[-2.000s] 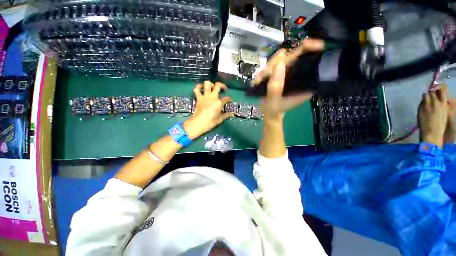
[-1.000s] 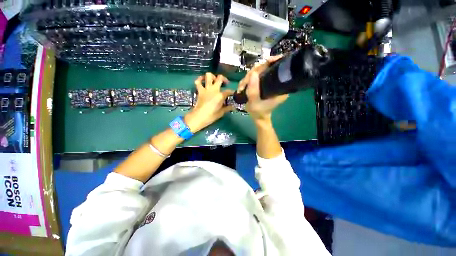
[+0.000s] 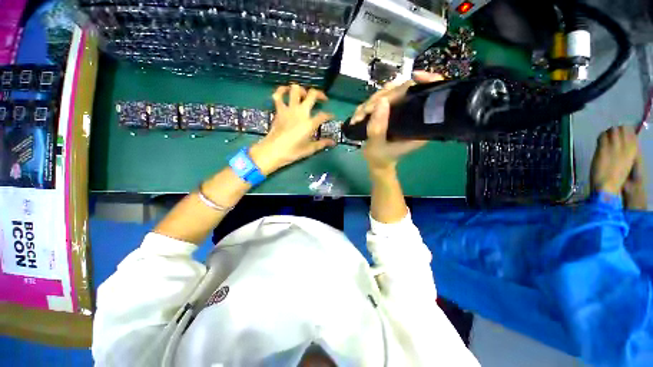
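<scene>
A row of small dark units with silver specks lies edge to edge on the green mat. My left hand is over the right part of the row, fingers spread, with thumb and fingertips at the units; whether it grips one is hidden. My right hand is closed around the front of the black electric screwdriver, which is tilted, nearly lying, with its tip end pointing left at the right end of the row. The tip's exact contact is too small to tell.
Clear blister trays stand at the back, beside a silver-white feeder. Round wired modules are heaped behind the screwdriver. Small white pieces lie at the mat's front edge. A black tray, a neighbour's hands and a carton flank the mat.
My right hand brought the screwdriver from the feeder side to the row's right end, then tilted it flatter. My left hand stays at the row. The neighbour's hands are back in view at right.
</scene>
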